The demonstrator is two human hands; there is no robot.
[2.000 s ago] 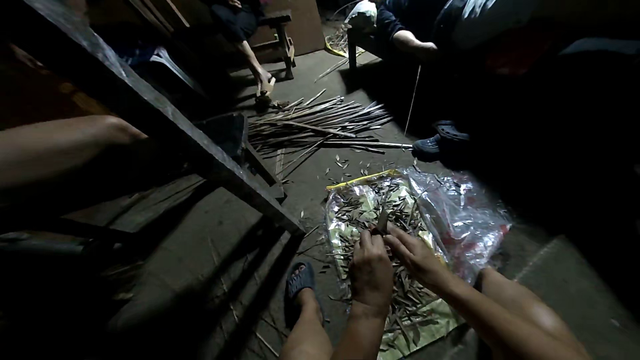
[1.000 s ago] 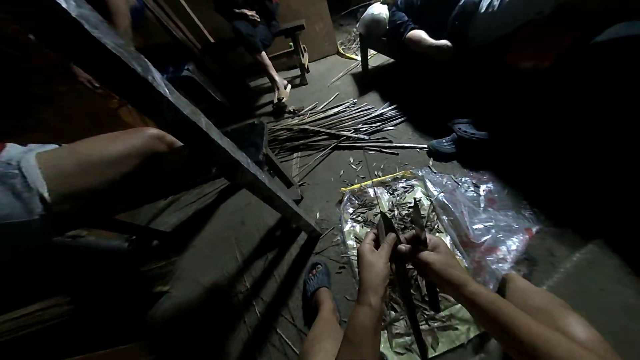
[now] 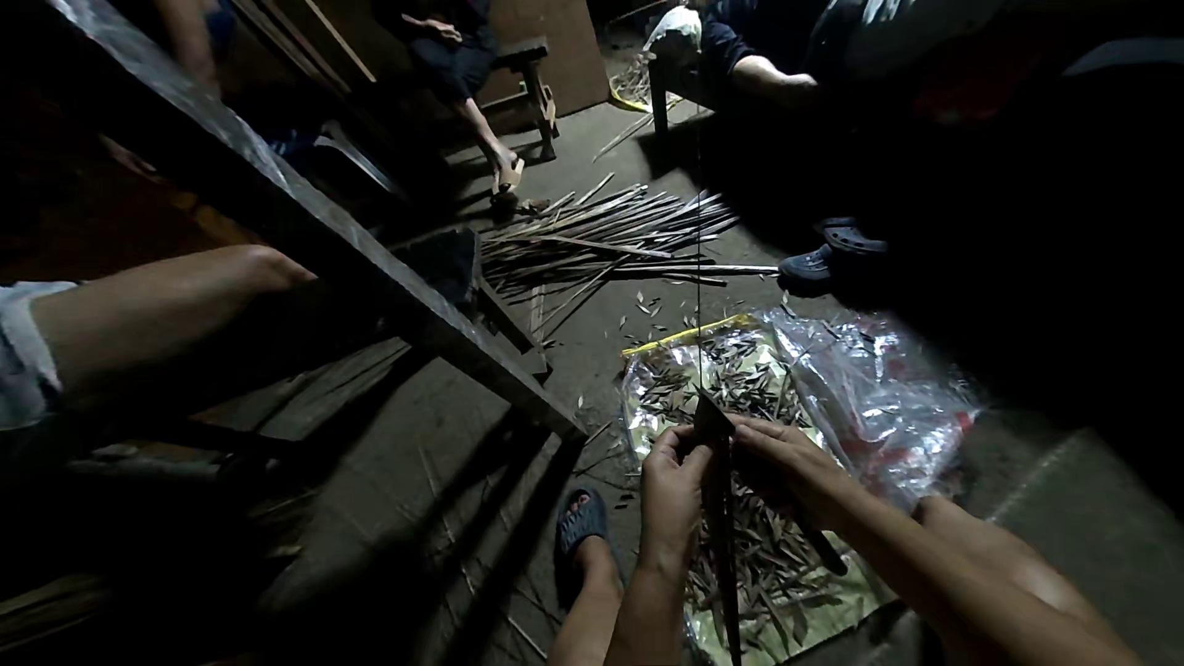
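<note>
My left hand (image 3: 677,467) grips a dark, flat, pointed piece (image 3: 711,418), whose long narrow part hangs down toward me. From its tip a thin dark strand (image 3: 699,277) runs upward. Beside it, my right hand (image 3: 777,453) pinches near the same piece, and a dark handle-like end (image 3: 821,548) sticks out below that palm; what it belongs to is hidden. Beneath both hands lies a yellowish plastic sheet (image 3: 837,606) with a yellow edge, strewn with many small dark slivers (image 3: 754,564).
A bundle of thin sticks (image 3: 601,231) lies on the floor ahead. A wooden beam (image 3: 370,264) slants across the left. Crumpled clear plastic (image 3: 888,398) is at the right. Other people sit around, with a clog (image 3: 807,266) near the sticks and a wooden bench (image 3: 527,83) behind.
The dark pointed piece now stands upright between my hands, closer together than one second ago. The blade-like shape that rose above my right hand then no longer shows.
</note>
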